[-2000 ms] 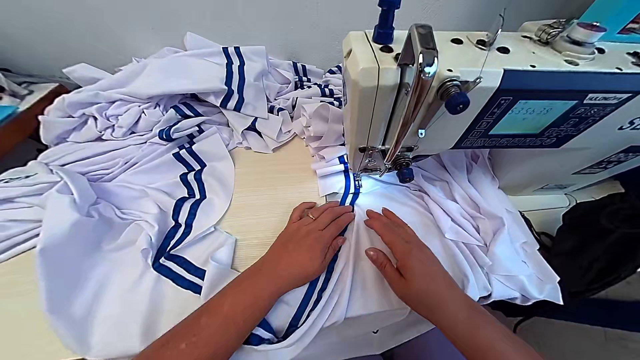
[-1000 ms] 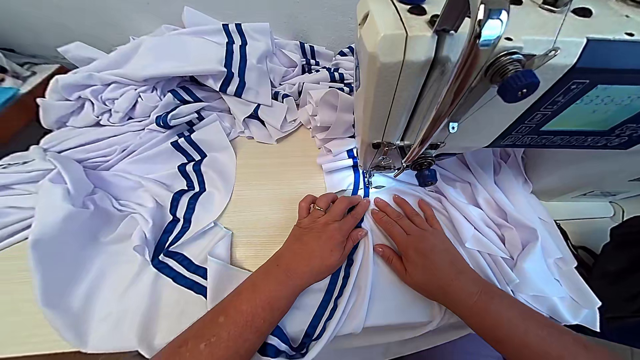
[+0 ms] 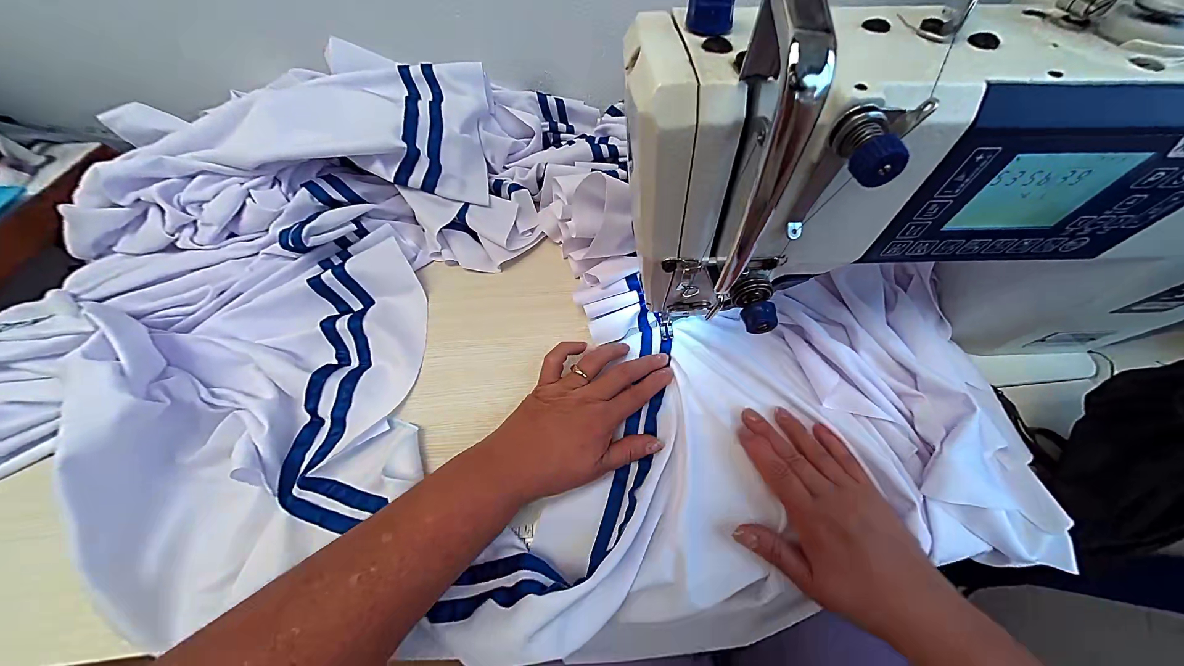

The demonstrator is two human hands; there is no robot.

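Note:
White fabric with two blue ribbon stripes (image 3: 631, 462) runs under the presser foot (image 3: 666, 326) of a sewing machine (image 3: 680, 157). Just in front of the foot, my left hand (image 3: 592, 416) lies on the striped band, its fingertips on the blue ribbon and its thumb lower down. My right hand (image 3: 819, 509) rests flat with spread fingers on the plain white fabric (image 3: 712, 518), right of the stripes. Neither hand grips the cloth. The needle tip is hard to make out in the lamp's glare.
A large heap of white fabric with blue stripes (image 3: 222, 148) covers the left of the light wooden table (image 3: 472, 342). More white folds (image 3: 888, 370) lie under the machine arm. The machine's panel (image 3: 1027, 194) has a lit display. A black cloth item (image 3: 1128, 453) is at the far right.
My right hand has moved right and nearer to me, away from my left hand and the presser foot. My left hand stays on the striped band by the foot.

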